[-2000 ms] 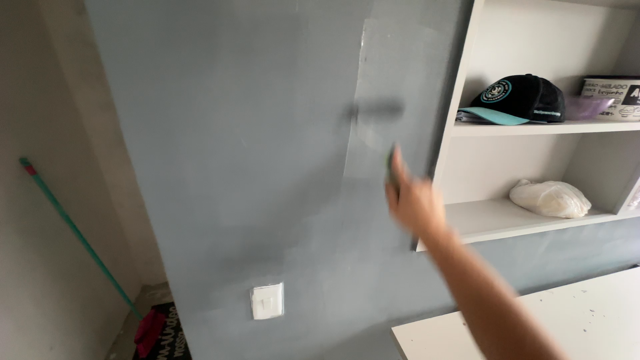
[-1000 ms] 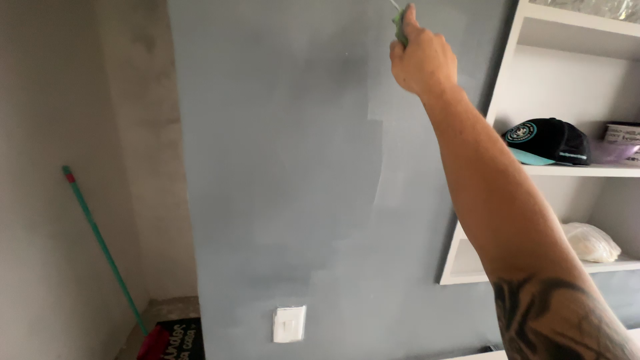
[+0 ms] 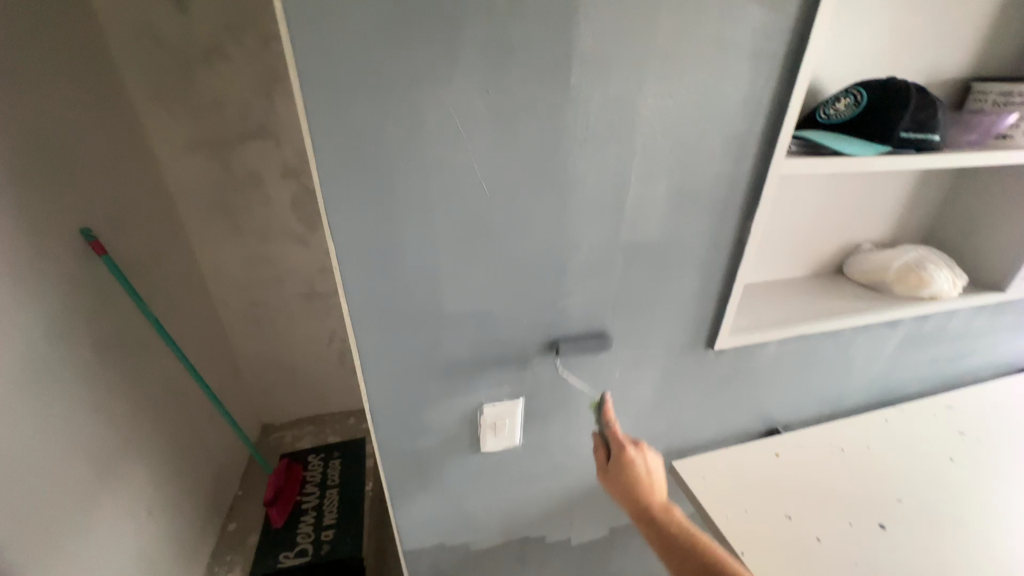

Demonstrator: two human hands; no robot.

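Note:
My right hand (image 3: pixel 632 472) grips the green handle of a small paint roller (image 3: pixel 582 344), its thumb lying along the handle. The roller's grey sleeve rests level against the blue-grey wall (image 3: pixel 448 264), a little above and to the right of a white wall switch plate (image 3: pixel 502 425). A bent metal arm joins sleeve and handle. Low on the wall, a ragged edge divides a lighter coat from a darker band. My left hand is out of view.
White shelves (image 3: pixel 880 164) at the right hold a black cap (image 3: pixel 880 116) and a white bundle (image 3: pixel 906 270). Below them, a speckled white surface (image 3: pixel 864 480) juts out. At the left, a green-handled broom (image 3: pixel 180 352) leans by a dark mat with lettering (image 3: pixel 320 504).
My right hand and the roller have moved down the wall, from near the top a second ago to just above the switch plate's level.

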